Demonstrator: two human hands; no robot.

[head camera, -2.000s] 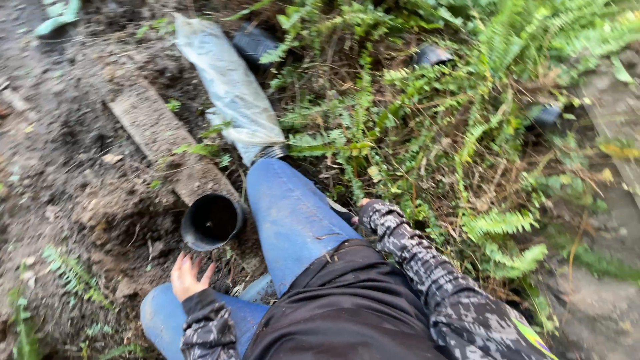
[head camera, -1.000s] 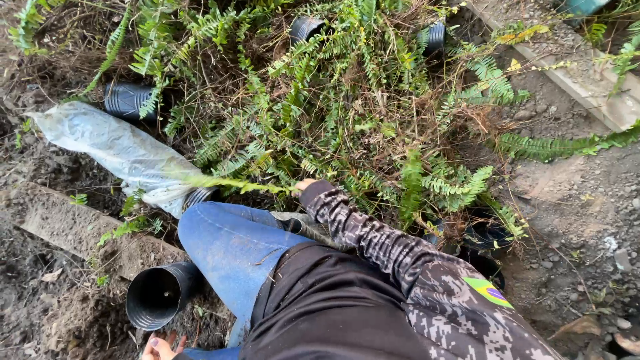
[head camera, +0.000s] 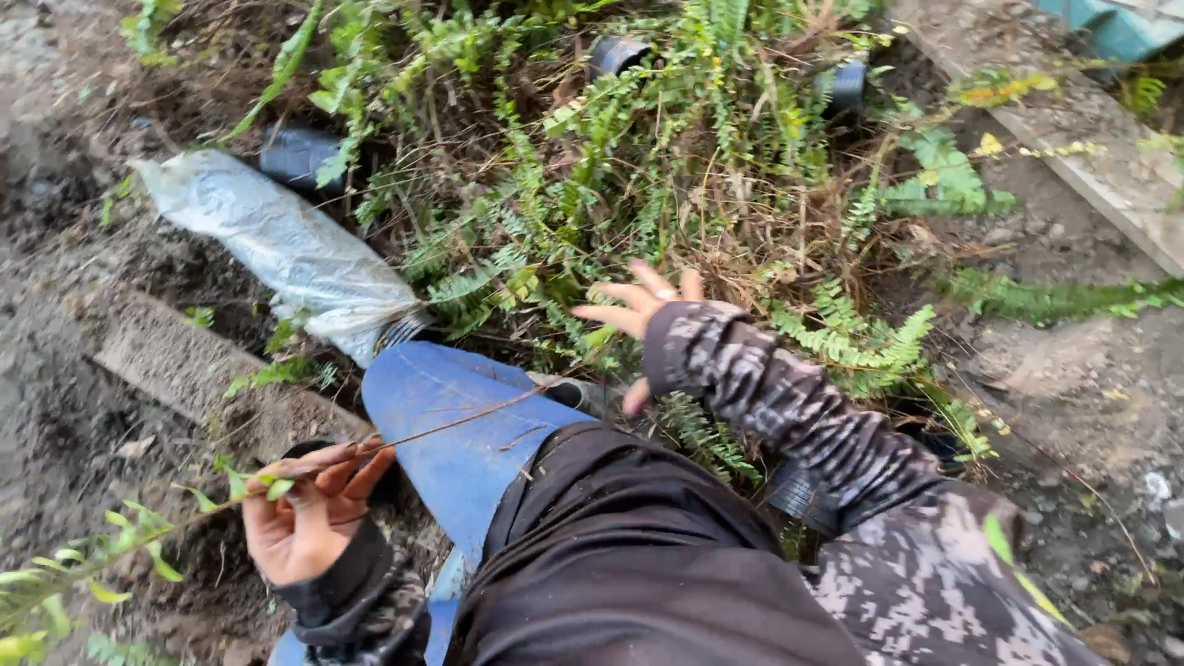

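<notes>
At the lower left, my left hand (head camera: pixel 310 518) pinches a fern frond (head camera: pixel 102 555); its leafy part hangs off to the left and its thin brown stem crosses my jeans. Behind that hand, a black plastic pot (head camera: pixel 384 476) is mostly hidden. My right hand (head camera: pixel 638 319) is spread above the heap of ferns (head camera: pixel 592 194), its fingers apart and holding nothing. A stack of black pots in a clear plastic sleeve (head camera: pixel 277 245) lies against my knee.
Black pots lie among the ferns, one at the left (head camera: pixel 303 159), one at the top (head camera: pixel 618 57) and one at the upper right (head camera: pixel 844 88). A soil-covered board (head camera: pixel 203 370) runs past my knee; a concrete edge (head camera: pixel 1082 139) borders the right side.
The frond that was by my right hand is now in my left hand. My right hand has opened. My left hand has come up in front of the pot.
</notes>
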